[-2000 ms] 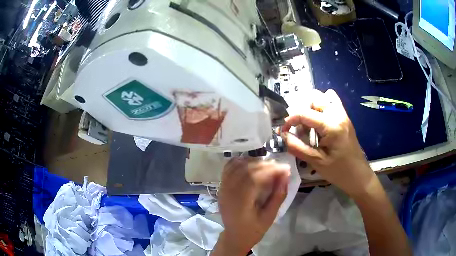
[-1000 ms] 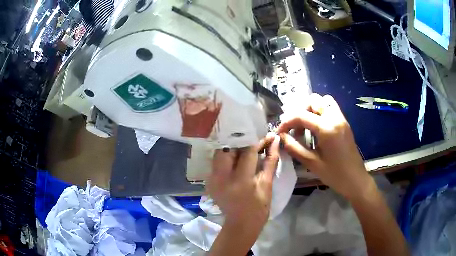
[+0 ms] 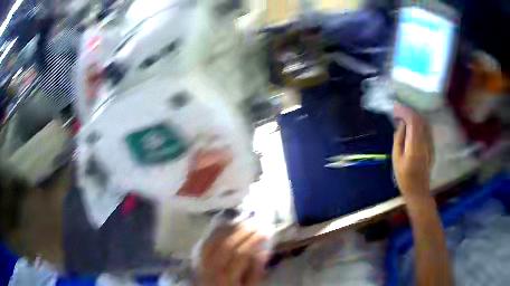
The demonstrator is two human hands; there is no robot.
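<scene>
The frame is badly blurred. The white sewing machine head (image 3: 168, 111) with its green badge fills the left and middle. My left hand (image 3: 232, 254) is low, just below the needle end of the head; white fabric seems to show around its fingers, but its grip is too blurred to read. My right hand (image 3: 412, 148) is raised at the right, just below the control panel (image 3: 423, 50) with its lit blue screen. Its fingertips are by the panel's lower edge, and no object shows in it. The needle and presser foot cannot be made out.
Yellow and blue thread snips (image 3: 358, 161) lie on the dark covering (image 3: 335, 192). A parts box (image 3: 299, 64) is behind them. A white cord (image 3: 377, 94) lies by the panel. A blue bin (image 3: 396, 251) with white pieces is at lower right. White fabric (image 3: 33, 273) is at lower left.
The view has swung to the right. My right hand has left the needle area and moved right to the panel. My left hand has stayed near the needle end, now lower in view.
</scene>
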